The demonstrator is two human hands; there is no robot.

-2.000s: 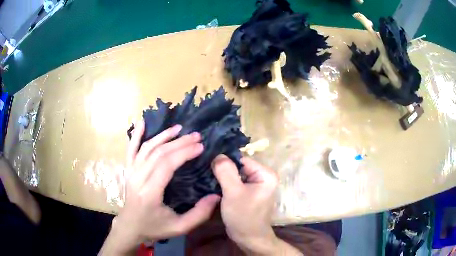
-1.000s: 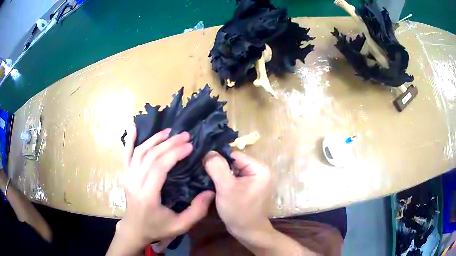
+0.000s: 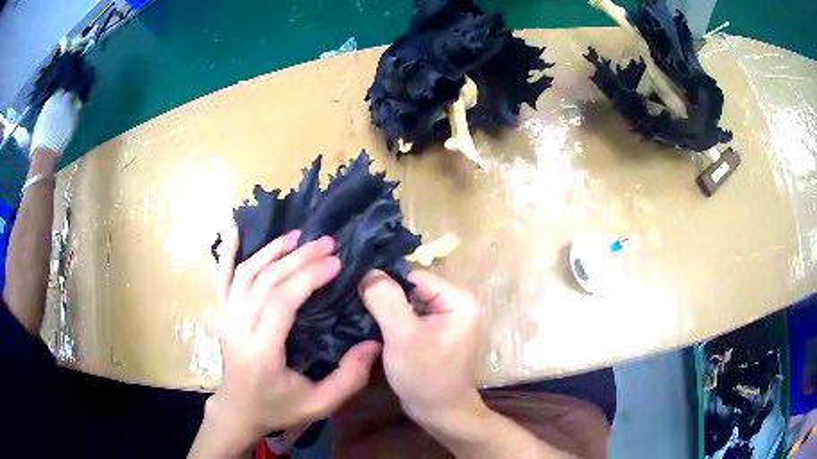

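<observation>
A ragged black assembly (image 3: 358, 224) with jagged edges lies at the table's front, left of centre. A cream end piece (image 3: 434, 249) sticks out at its right side. My left hand (image 3: 278, 314) is bare and spread over its left part, fingers on top and thumb at the lower edge. My right hand (image 3: 425, 336) is bare and pinches its right edge between thumb and curled fingers, just below the cream piece. The part under my fingers is hidden. A white glue bottle (image 3: 591, 265) with a blue tip stands to the right.
Another black clump (image 3: 448, 72) with a cream limb lies at the back centre. An open black assembly (image 3: 672, 99) and a brown tag (image 3: 718, 172) are back right. A neighbour's white-gloved hand (image 3: 57, 124) is at far left, by the green belt (image 3: 215, 54). A bin (image 3: 742, 394) is low right.
The neighbour's gloved hand has reached in at far left, at a black piece there. The view has shifted slightly. My two hands keep nearly the same hold on the black assembly.
</observation>
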